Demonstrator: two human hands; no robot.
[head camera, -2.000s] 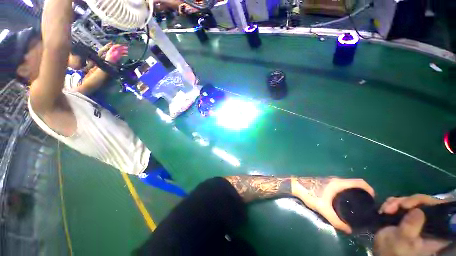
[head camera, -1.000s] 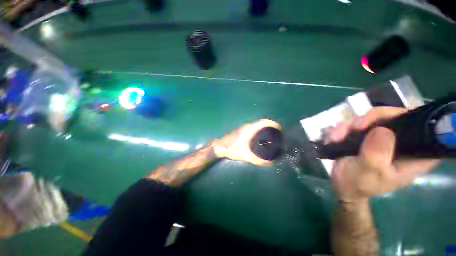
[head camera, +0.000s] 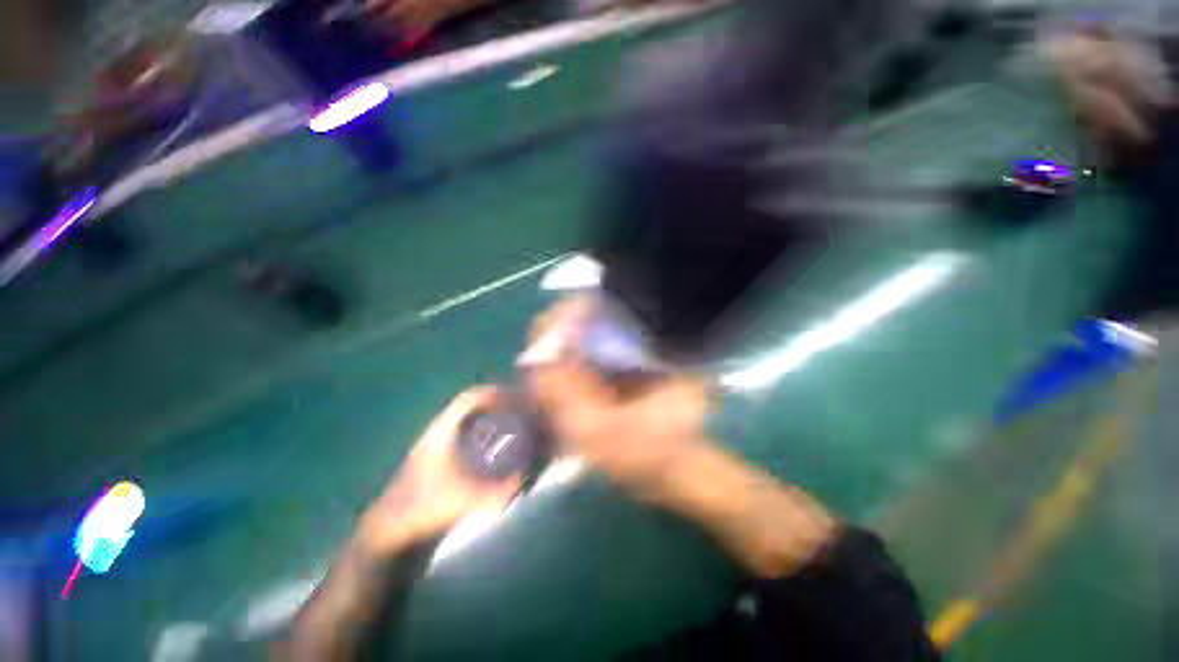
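The frame is strongly blurred. My left hand point(head camera: 420, 485) is wrapped around a black cylindrical speaker unit point(head camera: 499, 444), its round dark end facing up. My right hand point(head camera: 634, 420) is close beside it on the right, almost touching, with its fingers curled around the electric screwdriver point(head camera: 616, 339), which shows only as a blurred dark and bluish-white shape. The screwdriver's bit and any screws cannot be made out.
The green belt point(head camera: 388, 375) spreads around my hands. A multicoloured glowing light point(head camera: 109, 528) is at the lower left. Purple-lit units point(head camera: 349, 109) stand at the far edge, and a dark unit point(head camera: 308, 295) lies left. Another person's hand point(head camera: 1109, 84) is at the upper right.
My head view has swung to the right and tilted. My hands now appear further left, with the right hand and screwdriver closer to the unit than one second ago.
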